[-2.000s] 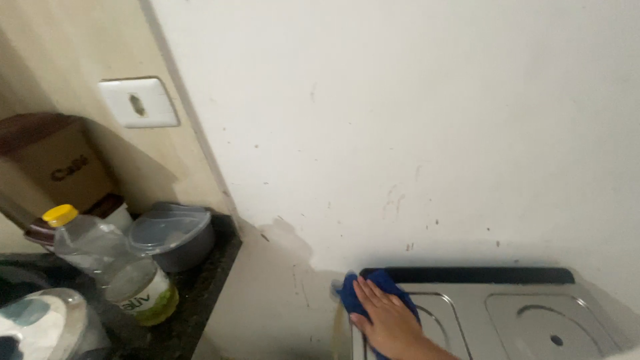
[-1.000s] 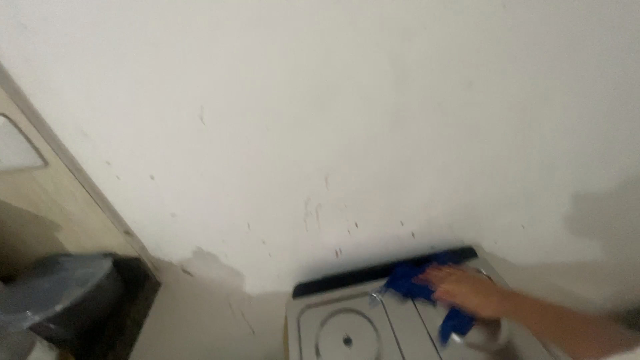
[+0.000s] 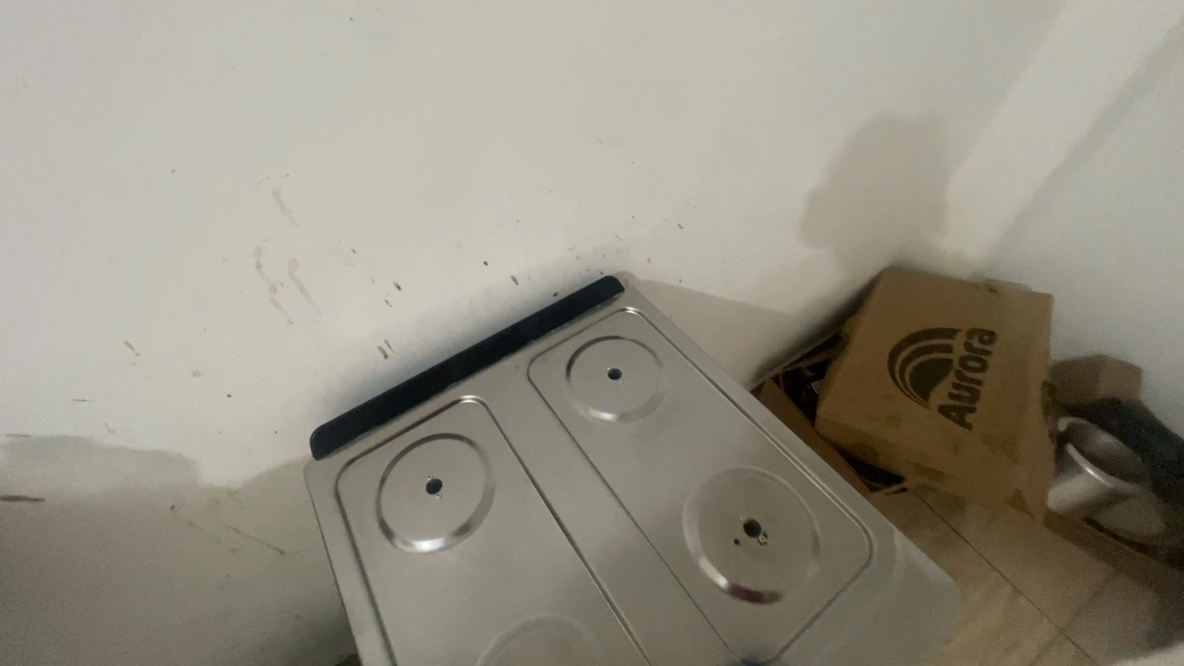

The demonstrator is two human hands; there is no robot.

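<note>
A stainless-steel stove top [image 3: 573, 481] fills the lower middle of the head view, with round burner recesses and small holes at their centres. No burners or grates sit over the recesses in sight. Along its back edge runs a black strip [image 3: 467, 365], close to the white wall [image 3: 518, 120]. Dark and reddish-brown specks and streaks mark the wall above and left of the strip. Neither my left hand nor my right hand shows in this frame. A small bluish patch lies at the bottom edge of the stove top; what it is, I cannot tell.
Right of the stove stands a brown cardboard box [image 3: 934, 388] bearing printing. Beyond it is a metal pot [image 3: 1096, 467] beside dark items. Wood-look floor [image 3: 1008, 555] shows at the lower right. Shadows fall across the wall on both sides.
The hand with the blue cloth, on the stove's back edge in both earlier frames, has gone out of sight. The view has swung right, bringing in the cardboard box.
</note>
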